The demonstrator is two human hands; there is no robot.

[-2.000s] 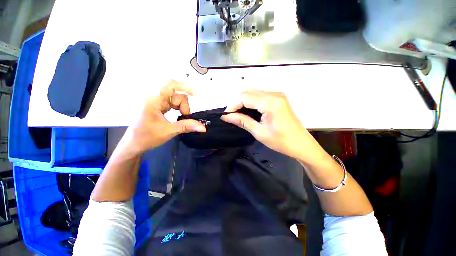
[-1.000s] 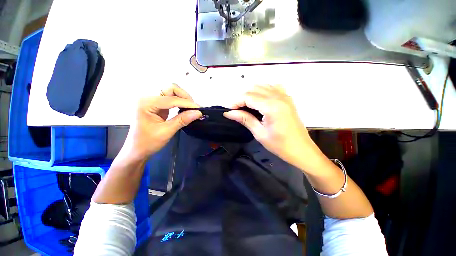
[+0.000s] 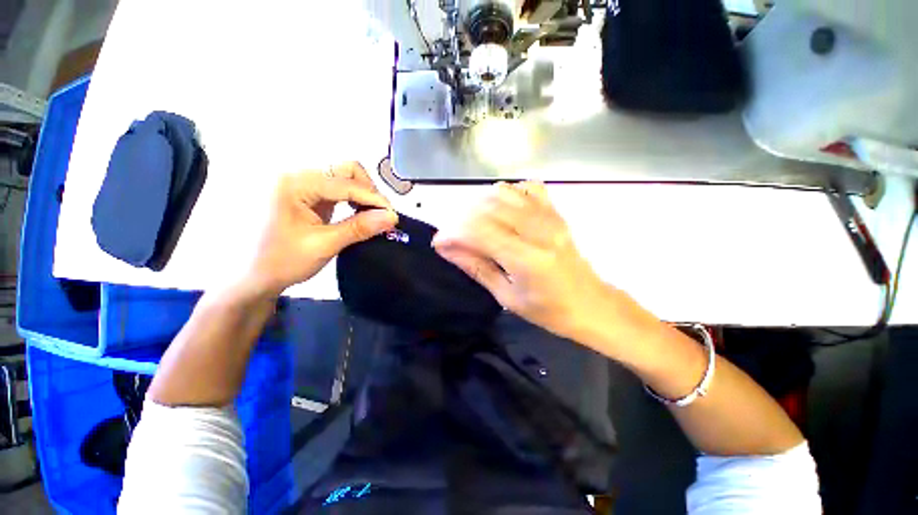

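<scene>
A soft black pouch piece (image 3: 403, 277) hangs at the table's front edge, over the dark apron. My left hand (image 3: 320, 226) pinches its upper left edge between thumb and fingers, beside a small pale and red mark. My right hand (image 3: 518, 251) grips its upper right edge, with the fingers partly hiding it. The face of the piece towards me shows broad and dark. No zipper can be made out on it.
Dark cut panels (image 3: 141, 191) lie stacked on the white table (image 3: 252, 91) at left. The sewing machine's steel bed (image 3: 604, 146) is ahead, with a black fuzzy block (image 3: 672, 55) on it. Blue bins (image 3: 65, 402) stand at left. A slim dark tool (image 3: 861, 239) lies at right.
The black piece has tilted, its right side lower, and shows more of its face. My right hand has moved slightly lower. The view has shifted, showing more of the machine head.
</scene>
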